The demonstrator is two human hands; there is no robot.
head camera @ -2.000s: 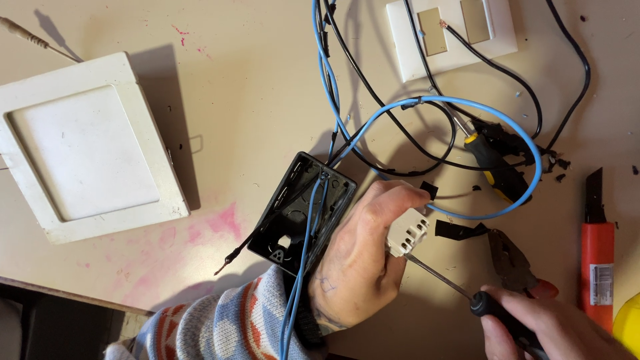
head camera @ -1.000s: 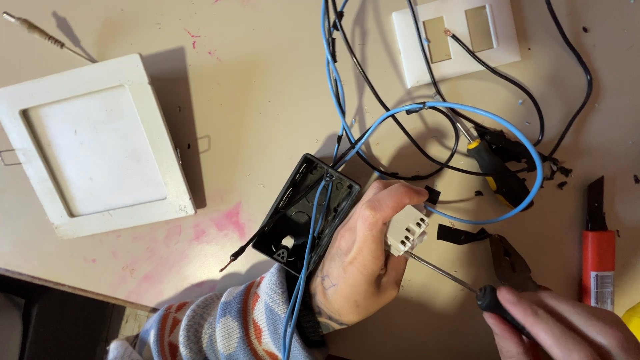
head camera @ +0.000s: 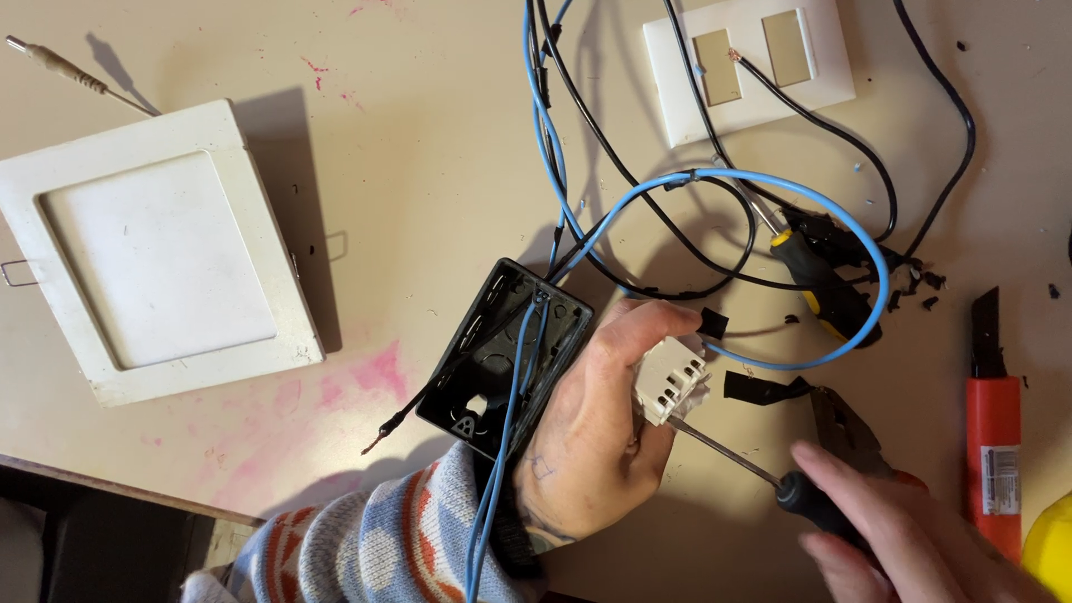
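My left hand (head camera: 586, 427) grips a small white electrical module (head camera: 670, 377) with several dark terminal slots, between thumb and fingers. A blue wire (head camera: 816, 194) loops from beside the module toward a black plastic junction box (head camera: 502, 360), which lies against the left hand. In my right hand (head camera: 904, 519) is a screwdriver (head camera: 737, 459) with a dark handle; its tip meets the module's lower edge. Whether the tip sits in a screw cannot be told. More blue wires and a black wire with a bare copper end (head camera: 377, 440) run over the box.
A square white light panel (head camera: 159, 260) lies at left. At the top is a white switch plate (head camera: 749, 63) with black wires. A yellow-and-black screwdriver (head camera: 825, 289), black tape (head camera: 766, 387), pliers (head camera: 846, 423) and a red utility knife (head camera: 994, 461) with its blade out lie at right.
My right hand's fingers have shifted around the screwdriver handle. The left hand keeps its hold on the module, and the screwdriver tip remains at the module's edge.
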